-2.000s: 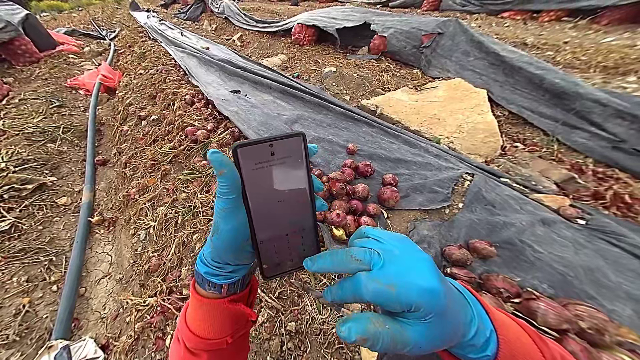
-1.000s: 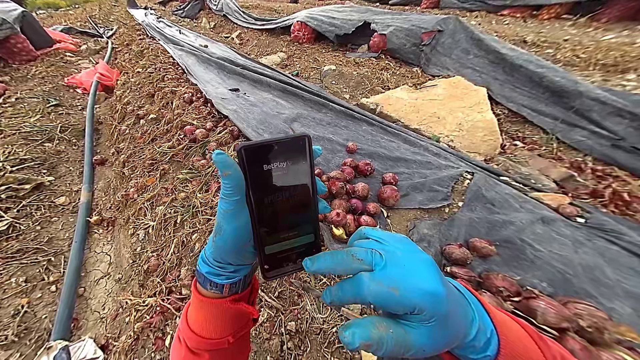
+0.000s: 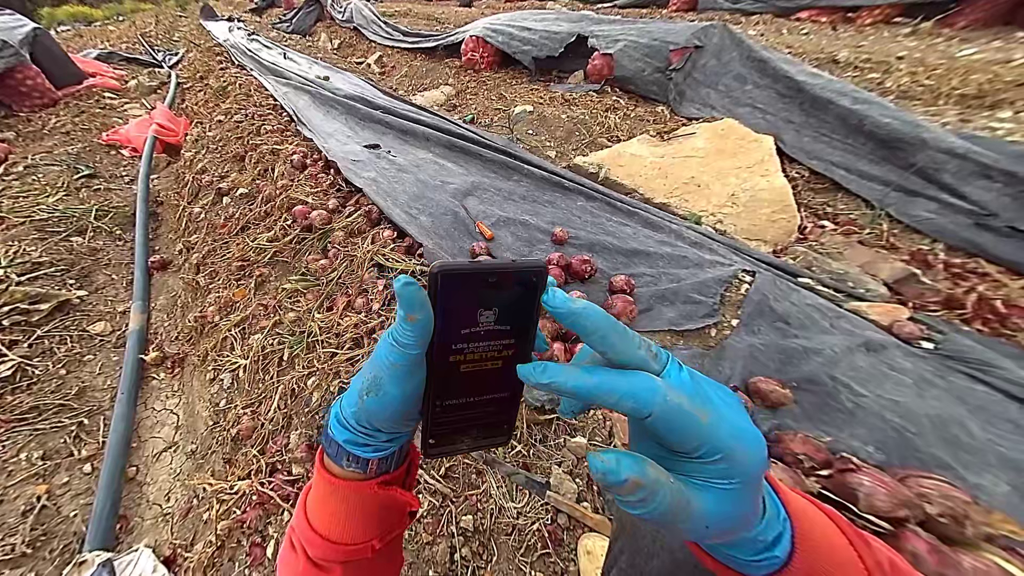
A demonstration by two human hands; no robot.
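A black smartphone point(image 3: 483, 360) with a lit dark screen bearing writing is held upright in my left hand point(image 3: 384, 368), in a soiled blue glove. My right hand point(image 3: 680, 424), gloved the same way, has its fingers apart at the phone's right edge and holds nothing; whether a fingertip touches the phone, I cannot tell. Behind the phone, red onions point(image 3: 621, 307) lie on grey fabric sheeting point(image 3: 480, 172), partly hidden by phone and hands. An orange-handled tool point(image 3: 484, 230) rests on the sheeting. Below the phone, a knife-like tool point(image 3: 552, 494) lies on the ground.
A grey hose point(image 3: 132, 360) runs along the left, past a red mesh bag point(image 3: 152, 130). A large flat stone point(image 3: 708, 180) sits at the upper right, near more sheeting point(image 3: 840, 120) over filled red mesh bags point(image 3: 480, 53). More onions point(image 3: 872, 488) lie at the lower right.
The phone's screen has changed from a light page to a dark one, then to one with other writing and pictures. My right hand's fingers have moved up beside the phone's right edge.
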